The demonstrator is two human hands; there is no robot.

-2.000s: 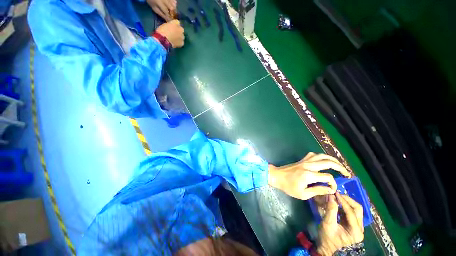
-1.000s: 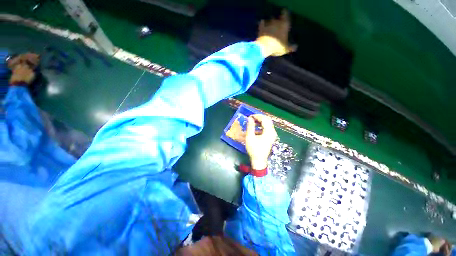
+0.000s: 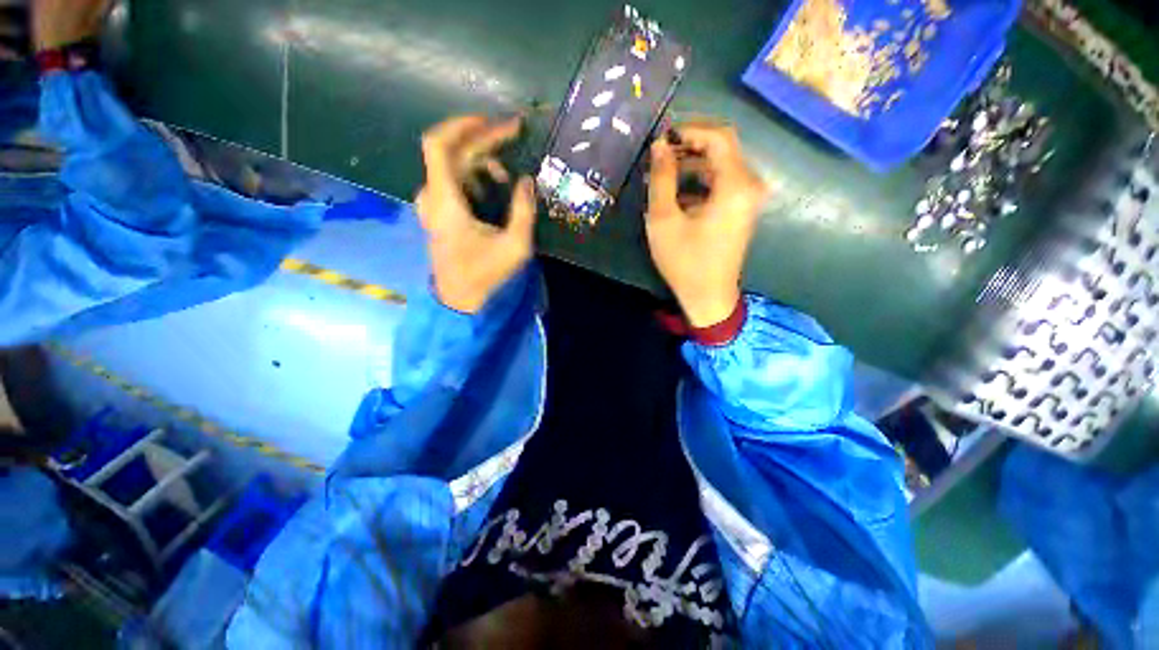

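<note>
A black phone body (image 3: pixel 613 112) lies tilted on the green bench between my hands, with white bits and an orange bit on its flat face and silver circuitry at its near end. My left hand (image 3: pixel 477 216) is just left of it, thumb and forefinger apart, with nothing visible in it. My right hand (image 3: pixel 699 222) is just right of it, thumb and forefinger tips close together; blur and dark background hide whether they pinch a small part. A red band is on my right wrist.
A blue bin (image 3: pixel 877 140) with small yellowish pieces stands at the upper right. Beside it lies a pile of small silver and black parts (image 3: pixel 979 159), then a white parts tray (image 3: pixel 1080 330). Another person's blue sleeve (image 3: pixel 127 203) reaches in at the left.
My left hand has come back from the dark stack beyond the bench edge. My right hand has left the blue bin. The phone body now lies in front of me; the view has shifted.
</note>
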